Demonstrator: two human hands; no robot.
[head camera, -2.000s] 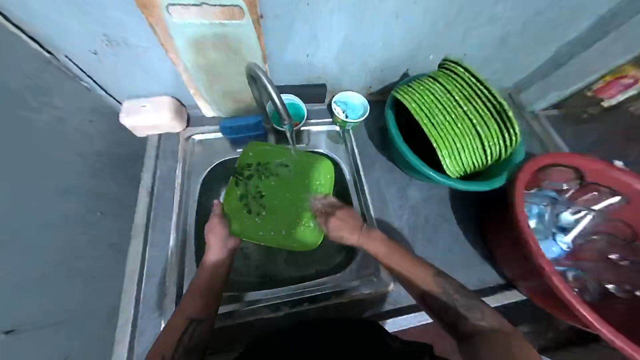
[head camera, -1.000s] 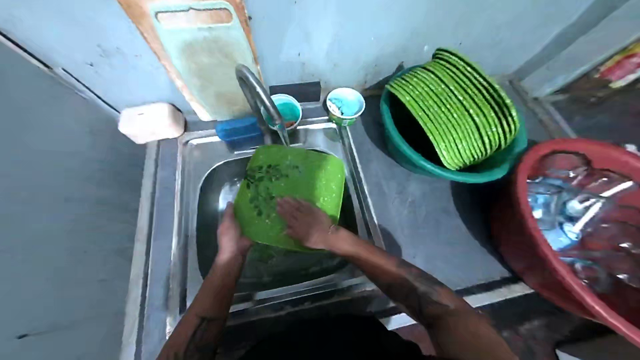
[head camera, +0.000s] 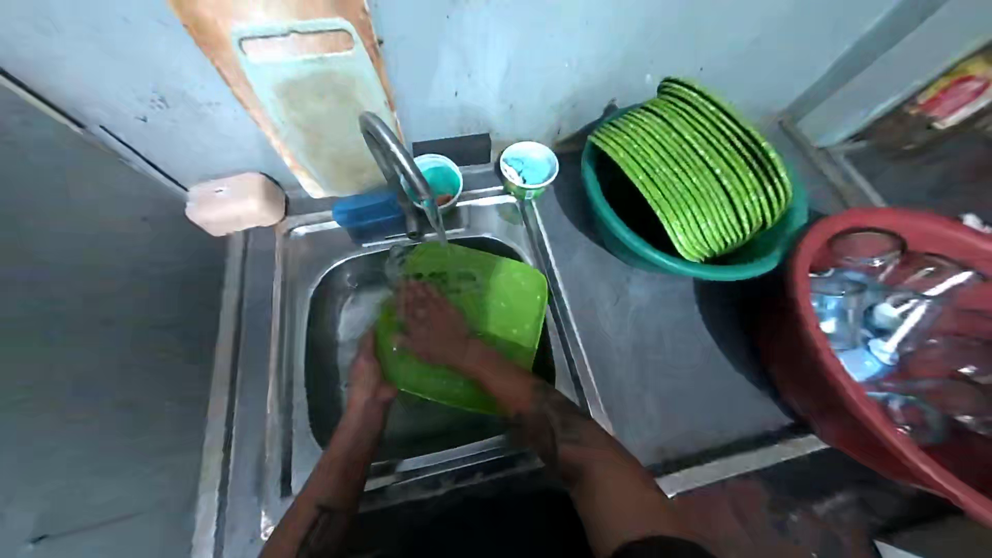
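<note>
My left hand (head camera: 370, 372) grips the left edge of a square green plate (head camera: 508, 302) over the stainless steel sink (head camera: 329, 434). Flat on the plate's upper left part lies my right hand (head camera: 434, 322), covering some of its dark leaf pattern. From the curved metal faucet (head camera: 395, 159) water runs onto the plate's top edge. Similar green plates (head camera: 690, 170) stand on edge, stacked in a green plastic basin (head camera: 721, 271) to the right. The fingers of my left hand under the plate are hidden.
Two small tubs (head camera: 528, 167) (head camera: 443, 180) and a blue block (head camera: 368, 213) stand behind the sink. A pinkish soap-like block (head camera: 236, 203) sits at its left corner. Cutting boards (head camera: 333, 108) lean on the wall. A red tub (head camera: 814, 372) with glassware is at the right.
My right hand has moved from the plate's lower middle to its upper left part. The plate stays in my left hand under the faucet, its tilt changed.
</note>
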